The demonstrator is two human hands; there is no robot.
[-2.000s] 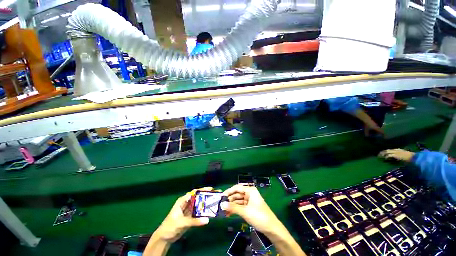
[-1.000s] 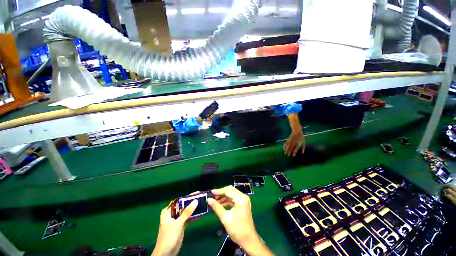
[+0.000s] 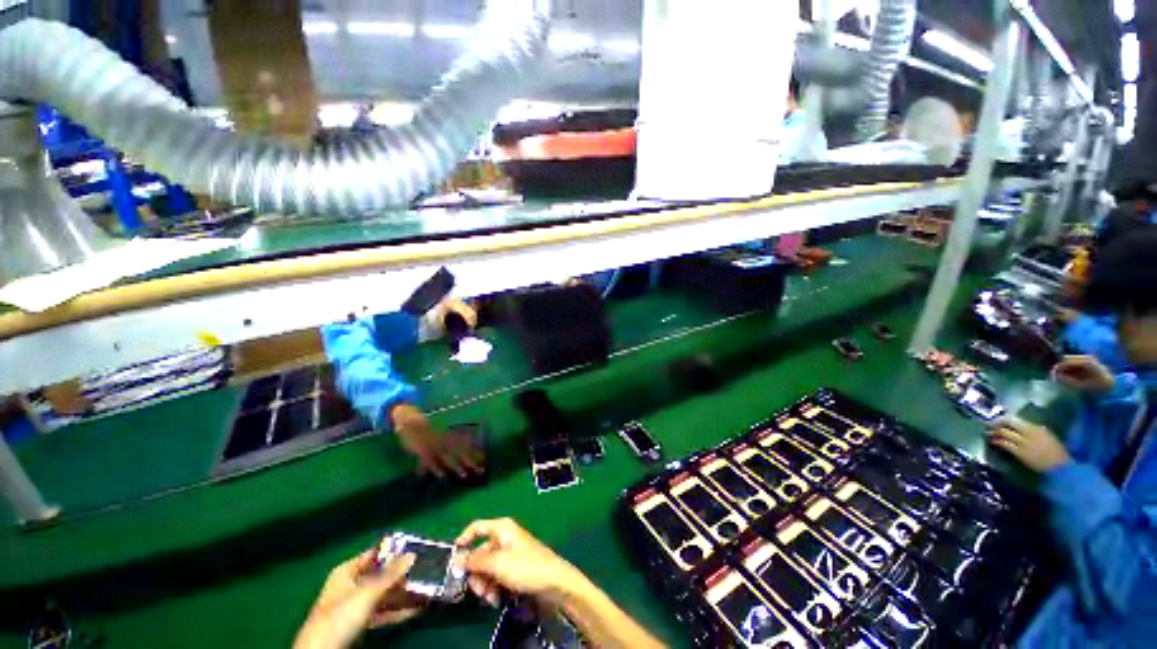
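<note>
A small phone housing with a dark screen and whitish edge [image 3: 429, 567] is held level between both hands, low and left of the picture's centre. My left hand [image 3: 355, 593] grips its left end, with the thumb over its face. My right hand [image 3: 514, 560] has its fingertips on the right end. The fingers hide both ends, so fine parts cannot be told. Dark flat pieces [image 3: 533, 626] lie below my right hand, partly cut off by the lower edge.
A glossy black blister tray [image 3: 812, 533] with rows of housings lies right. Part-built phones [image 3: 640, 440] lie ahead on the green surface. Another person's hand [image 3: 438, 446] reaches across. A worker in blue [image 3: 1091, 507] is at right. The white-edged shelf [image 3: 533, 263] and ribbed hose [image 3: 317, 171] cross above.
The view has turned right, so the scene sits further left. The held phone stays between both hands; my left thumb has moved toward its left end. A blue-sleeved arm now reaches to a dark piece ahead.
</note>
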